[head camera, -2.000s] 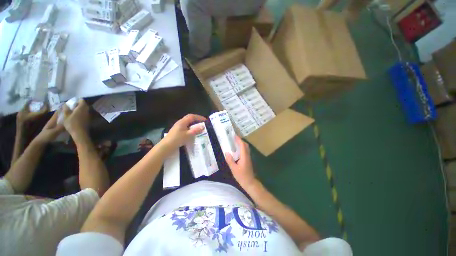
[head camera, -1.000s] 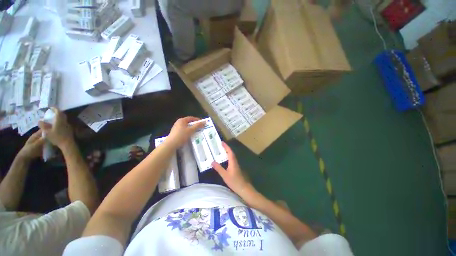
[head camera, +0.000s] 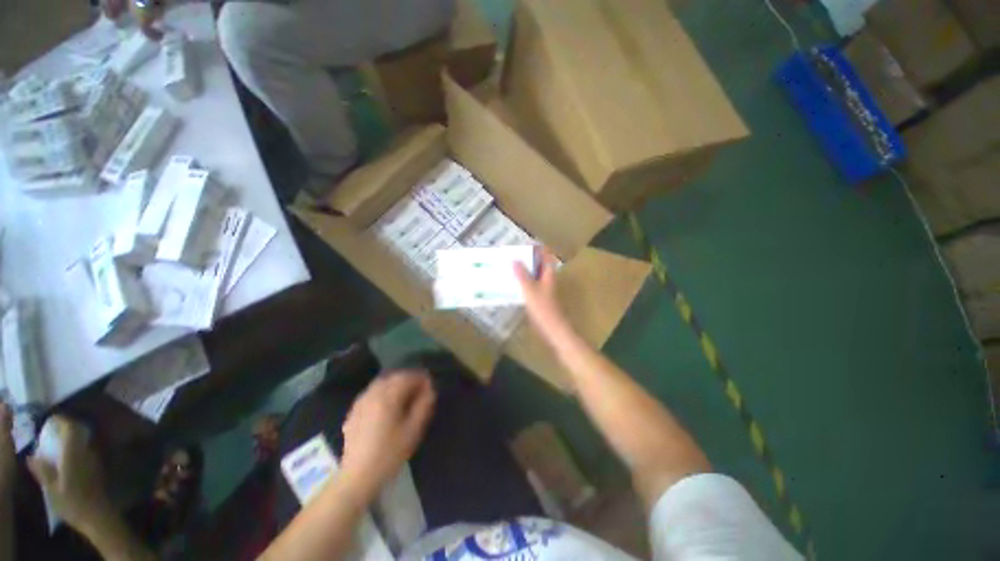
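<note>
My right hand (head camera: 537, 287) holds white product boxes (head camera: 480, 276) by their right end, over the open brown shipping carton (head camera: 466, 353). The boxes lie sideways and are slightly blurred; their exact number is hard to tell. White boxes in rows (head camera: 455, 203) fill the part of the carton that shows. My left hand (head camera: 386, 422) is blurred, above my lap, with nothing visible in it. White product boxes lie on my lap, one (head camera: 310, 469) to the left of my left forearm, others partly hidden by the forearm.
A white table (head camera: 258, 175) at left bears piled product boxes (head camera: 137, 142) and leaflets; some leaflets (head camera: 159, 375) overhang its edge. A large brown carton (head camera: 625, 93) stands behind the open one. A blue crate (head camera: 842, 115) is at right. A neighbour's hands (head camera: 66, 466) show at lower left.
My right hand has carried white boxes from my lap to above the open carton. My left hand has let go of the boxes and is lower. The view has shifted toward the carton.
</note>
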